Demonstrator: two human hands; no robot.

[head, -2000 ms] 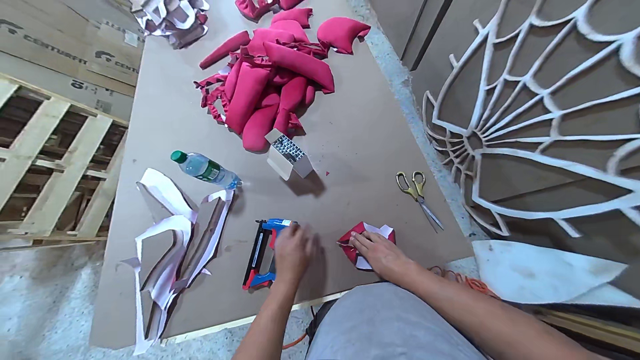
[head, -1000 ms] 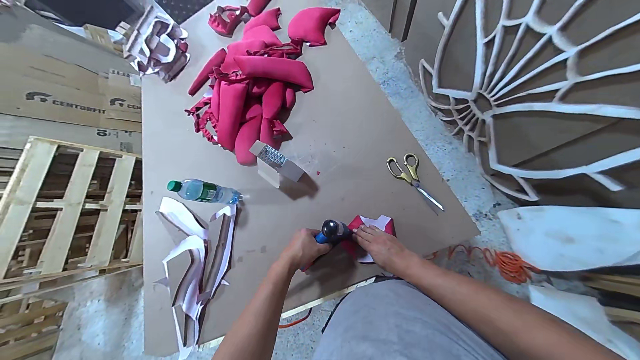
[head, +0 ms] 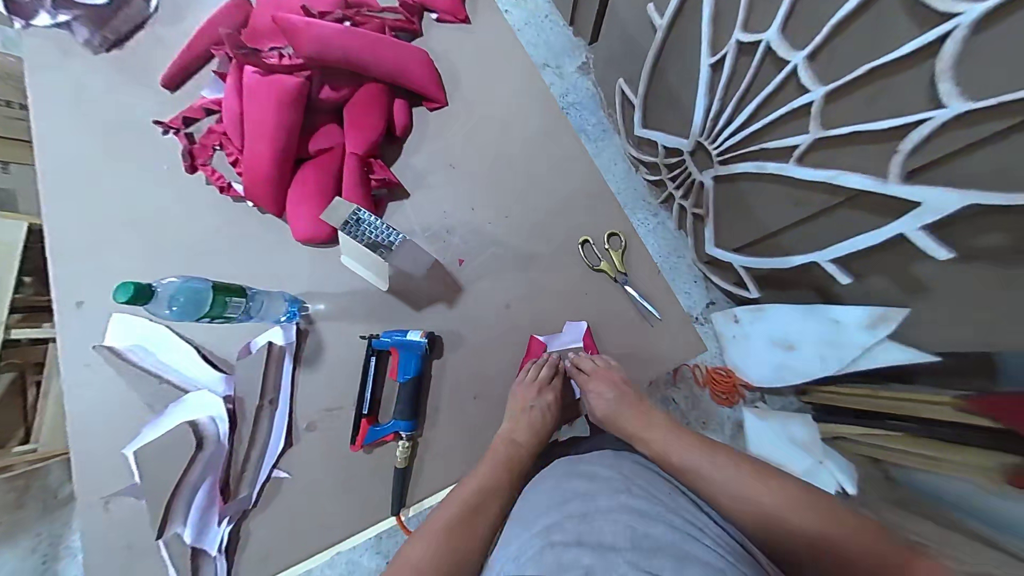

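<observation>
Both hands rest side by side on a small panel wrapped in red fabric (head: 560, 342), its pale backing facing up, at the table's near edge. My left hand (head: 538, 400) presses the fabric on the left side of the panel with bent fingers. Touching its right side is my right hand (head: 605, 392), fingertips close to those of the left. A blue and red pneumatic stapler (head: 406, 376) lies on its side left of my hands, its hose running off the near edge. Scissors with yellow handles (head: 614, 268) lie beyond my right hand.
Red padded pieces (head: 276, 132) are heaped at the far left, beside an open box of staples (head: 372, 234). A plastic bottle (head: 216, 300) and pale fabric-edged strips (head: 200, 448) lie at left. A web-shaped frame (head: 768, 168) and an orange coiled hose (head: 718, 386) are at right.
My left hand has let go of the stapler, held over the red panel a second ago; the stapler now lies on the table. That hand has joined the right on the panel.
</observation>
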